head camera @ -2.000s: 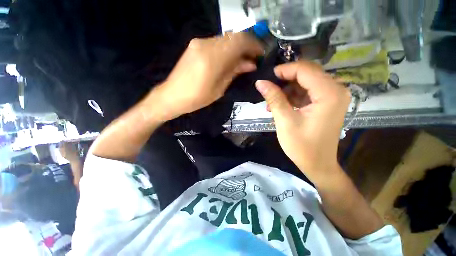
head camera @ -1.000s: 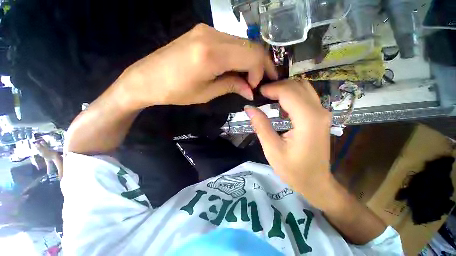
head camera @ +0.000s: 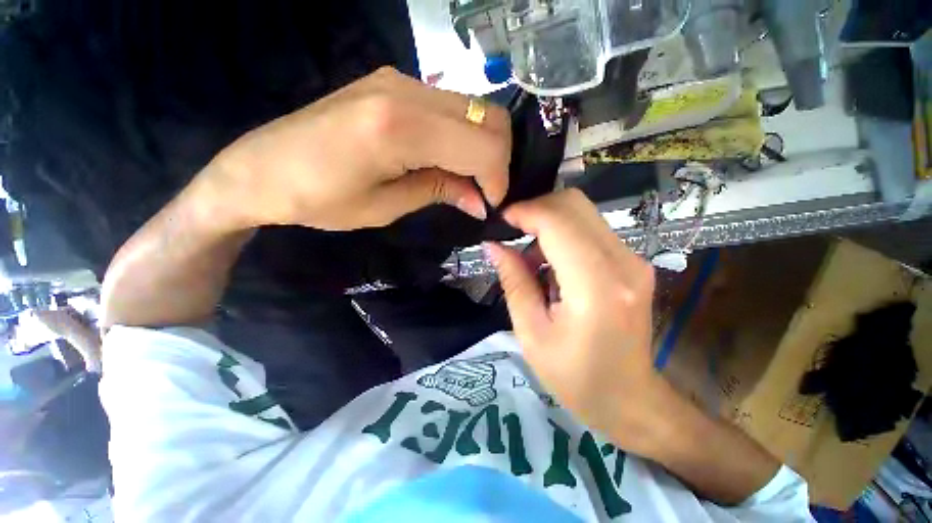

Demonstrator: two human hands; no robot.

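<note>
A large black garment [head camera: 204, 82] fills the left and centre and hangs over the table edge. My left hand [head camera: 358, 153], with a ring on one finger, pinches a small fold of the black cloth between thumb and fingertips. My right hand [head camera: 583, 296] is just right of it, its index fingertip touching the same fold and its thumb a little apart below. A black strip of cloth runs up from the fingers to the shiny presser foot area [head camera: 553, 114]. The clear guard [head camera: 557, 51] is above it.
A yellow stained strip [head camera: 685, 143] lies right of the needle area. Pale tangled thread [head camera: 695, 194] hangs at the table's patterned edge [head camera: 787, 217]. A cardboard box [head camera: 787, 358] with black scraps [head camera: 867, 373] is below right. Another person's hand [head camera: 63, 329] shows at far left.
Both hands have moved down and left, away from the needle area, with the cloth fold. More of the black strip shows between the fingers and the presser foot.
</note>
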